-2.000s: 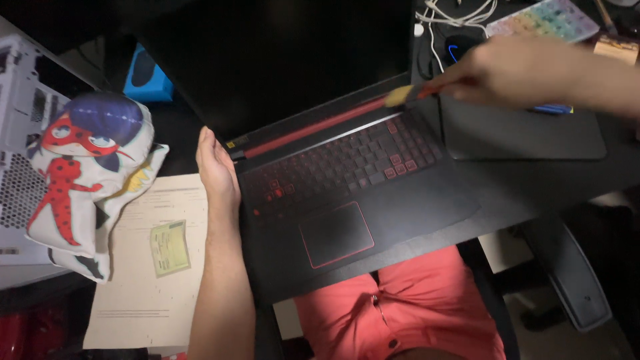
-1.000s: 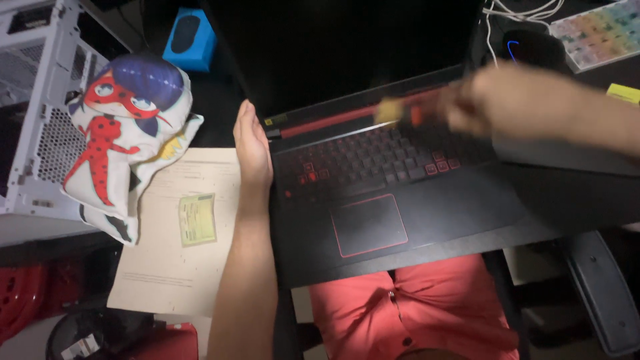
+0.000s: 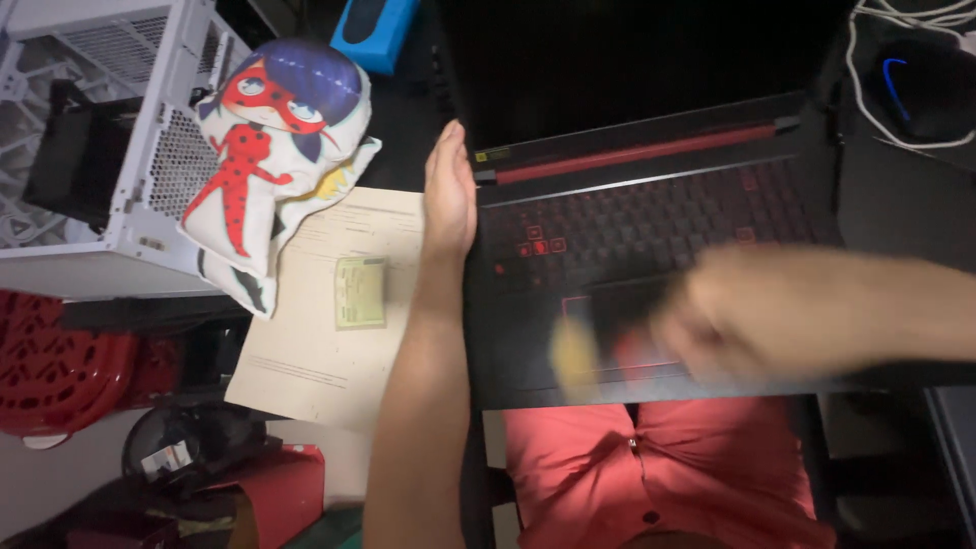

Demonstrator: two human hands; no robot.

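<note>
A black laptop [image 3: 518, 328] with red trim lies open before me, its dark screen [image 3: 640, 69] raised. My left hand [image 3: 450, 191] rests flat along the laptop's left side, near the hinge, with its fingers together. Over the touchpad area is my right hand [image 3: 724, 320], blurred by motion and closed on a small brush [image 3: 576, 358] with yellowish bristles and a red part. The bristles are over the palm rest; whether they touch it I cannot tell.
Left of the laptop are a printed paper sheet [image 3: 305, 366], a yellowish card [image 3: 361, 293], a printed doll cushion [image 3: 267, 145] and a white computer case [image 3: 145, 175]. A blue box [image 3: 374, 34] stands behind. White cables [image 3: 858, 84] and a dark mouse [image 3: 926, 95] lie at right.
My right hand has moved with the brush from the hinge strip, across the upper keyboard, down to the touchpad area. My left hand stays at the laptop's left side.
</note>
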